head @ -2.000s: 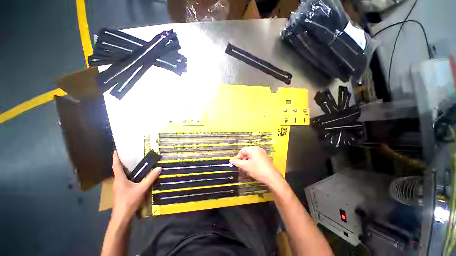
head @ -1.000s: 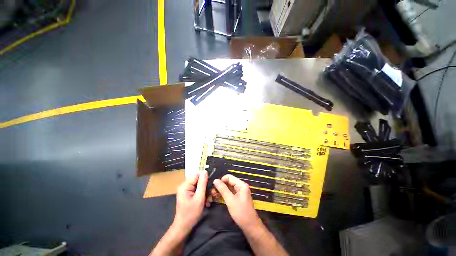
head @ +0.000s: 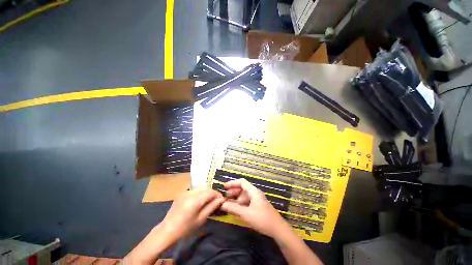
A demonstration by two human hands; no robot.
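Observation:
The yellow template [head: 305,129] lies on the metal table in front of me, with black strips [head: 259,189] in its lower left slots and grey rows above and to the right. My left hand [head: 192,208] and my right hand [head: 252,207] meet at the template's lower left corner. Their fingertips are pinched together on a small dark piece, mostly hidden by the fingers; it looks like a black strip's end.
An open carton [head: 150,137] of black strips stands at the table's left edge. A crossed strip bundle [head: 227,80], a single strip [head: 329,103], a plastic bag [head: 396,93] and a fanned bundle [head: 399,171] lie around the template. Another carton [head: 282,45] is behind the table.
The view has swung left, showing more floor and the carton's contents. My right hand has left the slots and joined my left hand at the template's lower left. My left fingers have since closed in against the right.

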